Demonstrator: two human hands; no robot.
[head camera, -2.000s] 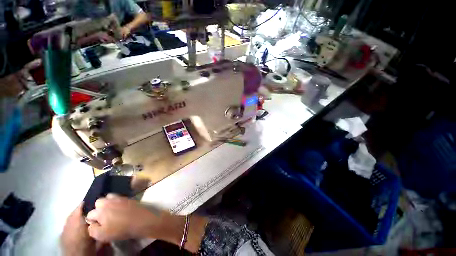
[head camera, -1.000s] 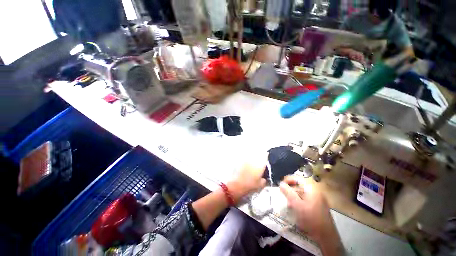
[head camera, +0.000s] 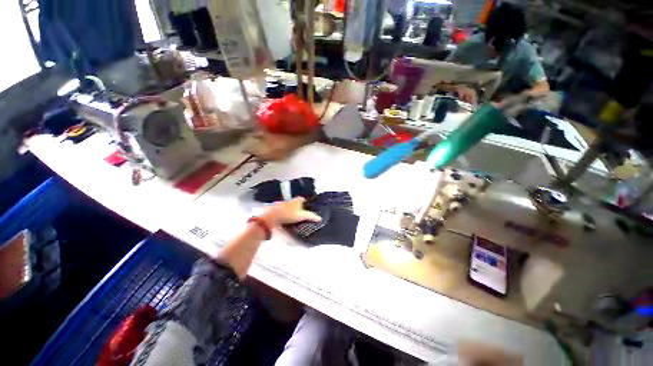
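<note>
My left hand, with a red cord at the wrist, is on the table left of the needle area. Its fingers grip the left side of a dark fabric piece, partly hiding it. Another dark bundle with a white strip lies just behind the hand. My right hand is a blur cut off by the bottom edge; its fingers cannot be made out. The sewing machine head is at right, with no cloth visible under its needle area.
A lit phone lies on the machine bed. A blue screwdriver-like handle and green holder jut over the table. A red bag and another machine stand behind left. A blue basket is below the edge. A person sits behind.
The dark piece has moved left from the needle area with my left hand, close to the white-strip bundle. My right hand has left the cloth and moved to the bottom edge. The view has shifted.
</note>
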